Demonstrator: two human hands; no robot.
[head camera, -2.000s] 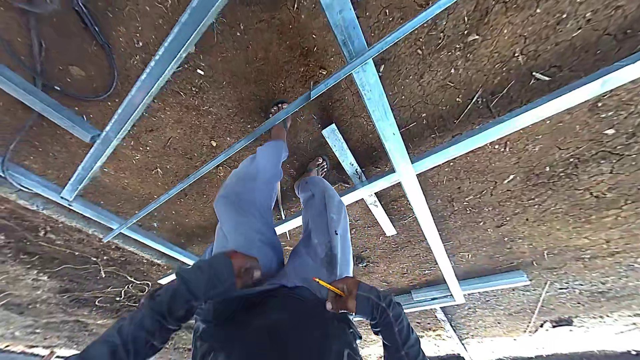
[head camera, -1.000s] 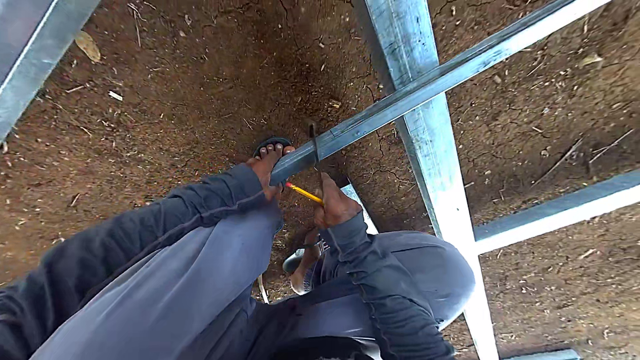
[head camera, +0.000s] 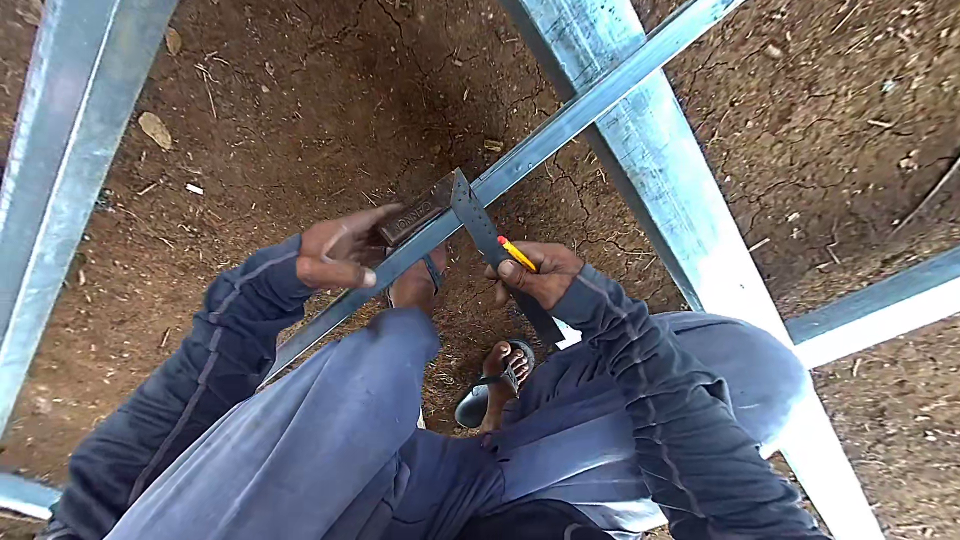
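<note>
A try square with a brown stock and a dark metal blade lies against a narrow galvanized steel tube, its blade crossing the tube. My left hand is at the tube, fingers at the end of the stock and thumb on the near side. In my right hand are the square's blade and a yellow pencil with a red end. The blade's lower end points down toward my right foot.
A wide galvanized steel beam passes under the narrow tube at the right. Another beam runs along the left, and a further tube meets the wide beam at lower right. My sandalled feet are on cracked soil.
My hands were near my lap two seconds ago; they are now at the narrow tube with the square. Since one second ago the left hand has come up to the stock. The view has moved closer.
</note>
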